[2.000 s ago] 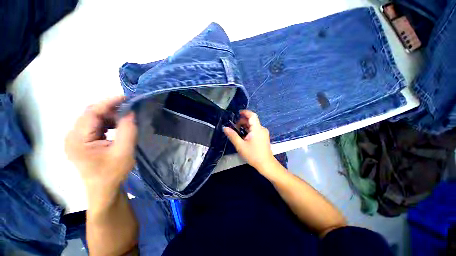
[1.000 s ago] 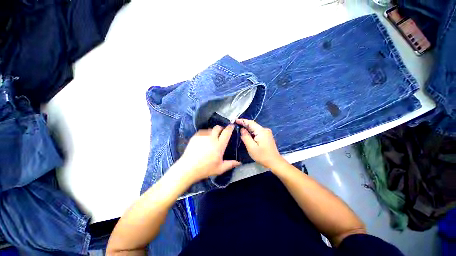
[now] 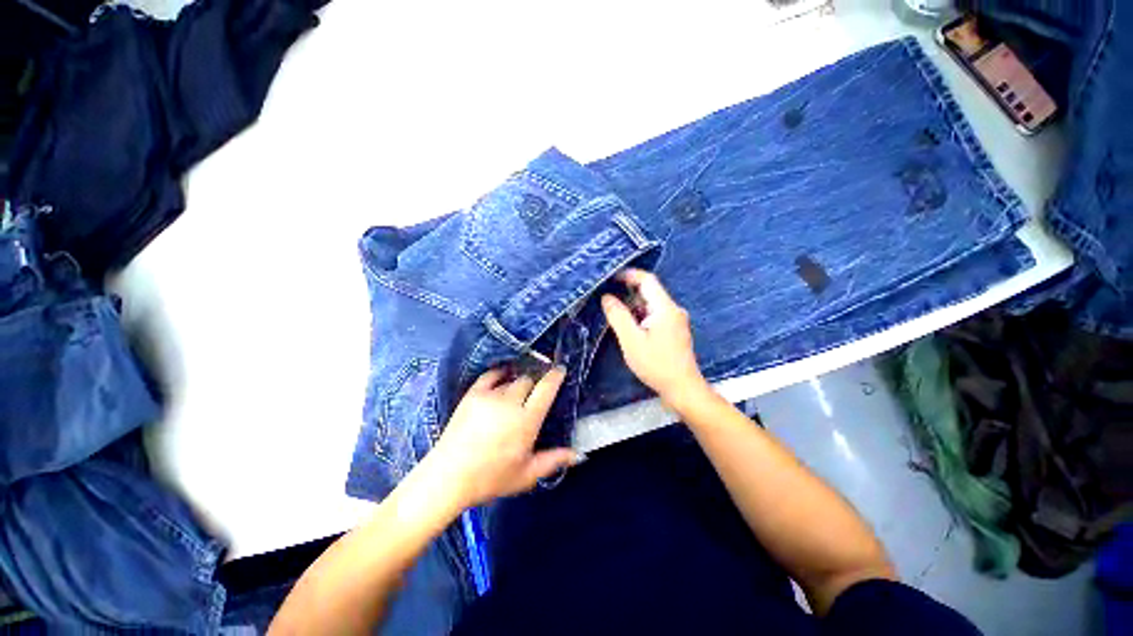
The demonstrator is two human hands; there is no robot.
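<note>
Blue jeans (image 3: pixel 746 186) with dark motifs lie across the table, legs towards the right, hems at the far right. The waist part is folded up at the centre, with a back pocket (image 3: pixel 534 214) facing up and the waistband (image 3: pixel 578 283) slanting above my hands. My left hand (image 3: pixel 497 429) is at the lower left of the waist opening, fingertips on the dark cloth at the waistband. My right hand (image 3: pixel 652 329) has its fingertips in the waist opening, on its right side. Small details between my fingertips are too blurred to tell.
A smartphone (image 3: pixel 998 77) with a lit screen lies at the table's (image 3: pixel 286 311) upper right. Dark garments (image 3: pixel 149 112) lie at the upper left, blue jeans (image 3: pixel 75 398) at the left and more at the right edge. Green cloth (image 3: pixel 950 460) and dark brown cloth (image 3: pixel 1031 435) lie below the table at the right.
My left hand has moved from the waistband's left side to the front opening. The wide-open waist has closed down, the pale lining is hidden, and the waistband and back pocket now lie facing up.
</note>
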